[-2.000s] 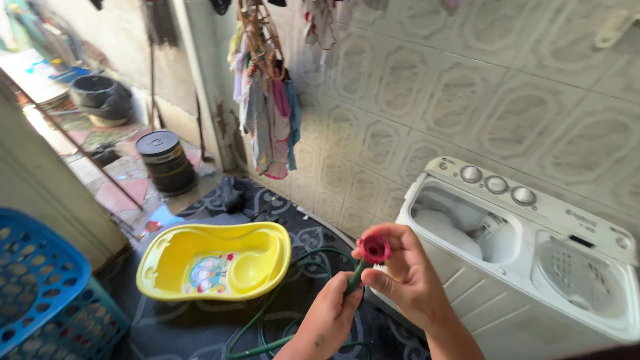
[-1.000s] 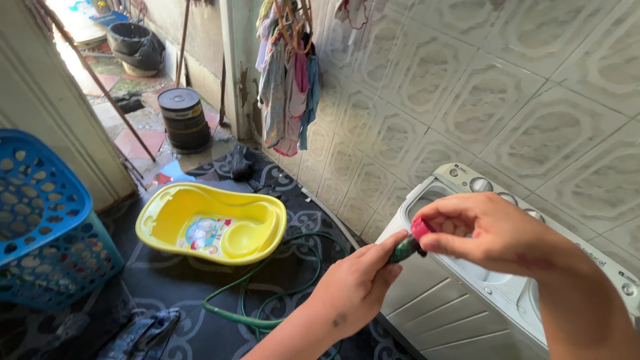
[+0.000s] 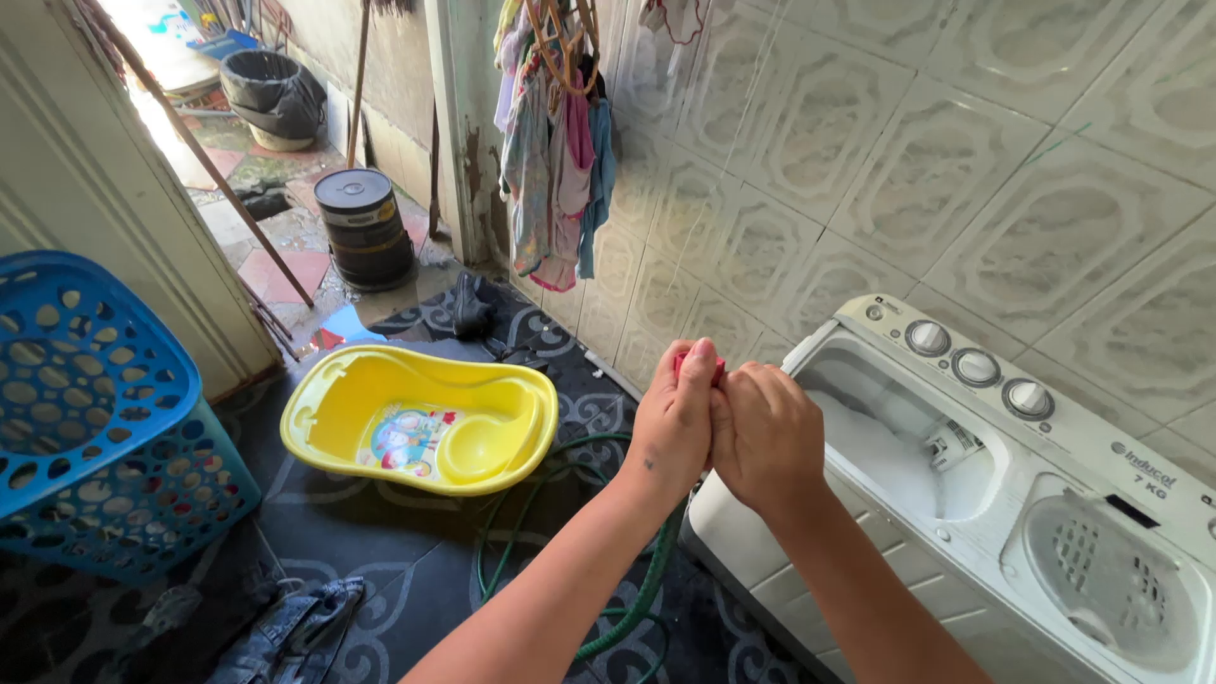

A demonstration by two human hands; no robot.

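Note:
Pressed together, my left hand (image 3: 673,413) and my right hand (image 3: 771,432) meet at the centre, beside the washing machine's near left corner. A red plastic fitting (image 3: 680,365) shows between the left thumb and fingers; most of it is hidden. The green hose (image 3: 649,589) comes out from under my hands and lies in loops on the dark patterned floor. How the hose end sits against the fitting is covered by my fingers. My right hand is curled with its fingers against the left, and what it grips is hidden.
A yellow baby bathtub (image 3: 332,456) lies left of the hose. The twin-tub washing machine (image 3: 912,608) stands right, suds in its open tub. A blue laundry basket (image 3: 180,399), jeans (image 3: 294,632), a lidded bucket (image 3: 366,237), leaning poles and hanging clothes (image 3: 556,180) are around.
My right hand had its fingertips on the red fitting, seen plainly two seconds ago; now it is curled lower against my left hand. The left hand now wraps around the fitting, which is mostly covered.

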